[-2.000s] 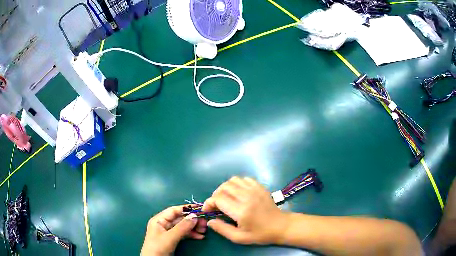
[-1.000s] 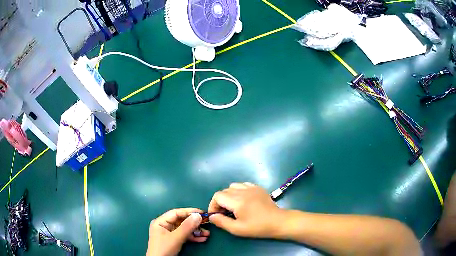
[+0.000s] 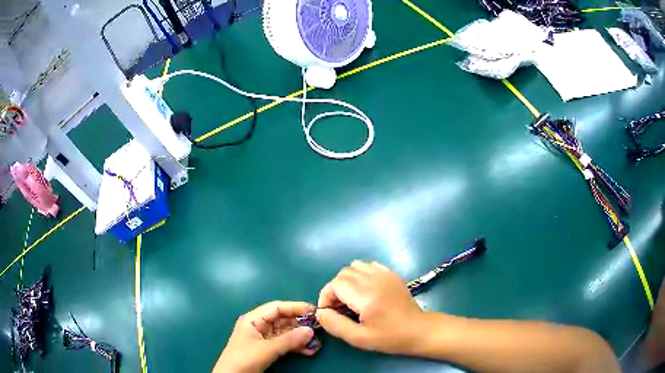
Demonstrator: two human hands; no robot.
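A wire harness of thin dark and coloured wires runs from between my hands up to the right, with a white band round it and a dark connector at its far end. My left hand pinches the harness's near end between thumb and fingers. My right hand lies over the bundle, its thumb and index finger closed on wires beside my left fingertips. The small part at my fingertips is mostly hidden and too blurred to make out.
A finished harness bundle lies on the right yellow line. A white desk fan with coiled cord stands at the back. Plastic bags and a white sheet lie top right. A blue box and dark harnesses are left.
The harness's far end has turned and shifted, with its dark connector showing again. My left fingers have shifted at the near end. The whole view has moved slightly.
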